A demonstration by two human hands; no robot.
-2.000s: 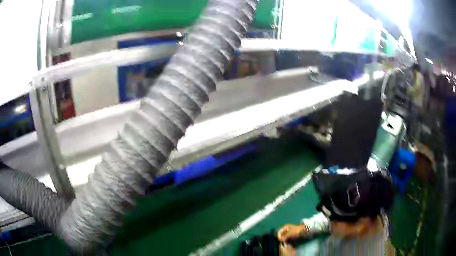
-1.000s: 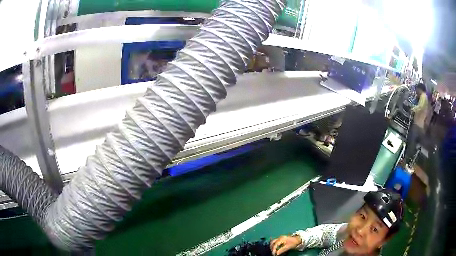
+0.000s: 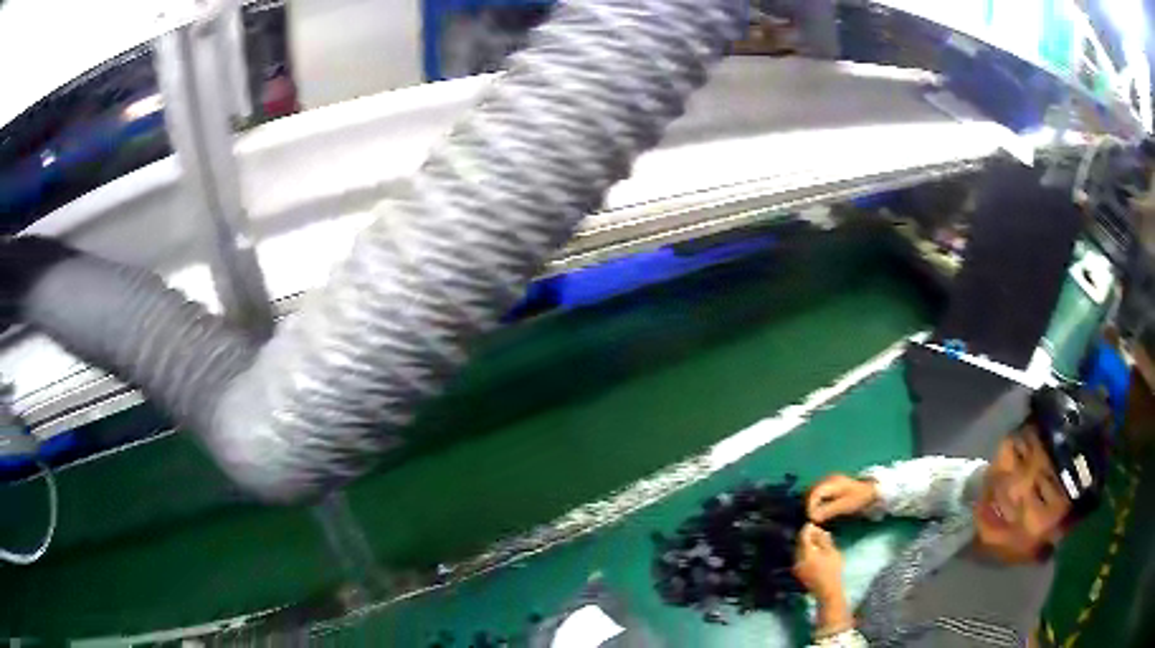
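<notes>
Neither of my hands is in view. A heap of small flat black pieces (image 3: 735,551) lies on the green bench (image 3: 874,437), in front of another person. That person's two hands are at the heap's right edge, close together; what they hold is too small to tell. A white piece (image 3: 588,625) on something grey is cut off by the bottom edge. A few loose dark bits (image 3: 469,639) lie left of it.
A thick grey ribbed duct (image 3: 443,253) crosses the upper left, bending near a metal post (image 3: 215,177). A pale edge strip (image 3: 709,458) borders the bench. Large dark sheets (image 3: 1013,260) stand at the right. The other person (image 3: 1001,532) wears a dark cap and headgear. A white shelf runs behind.
The view has swung down, so more of the bench, the black heap and the white piece show. The other person's second hand now shows beside the first.
</notes>
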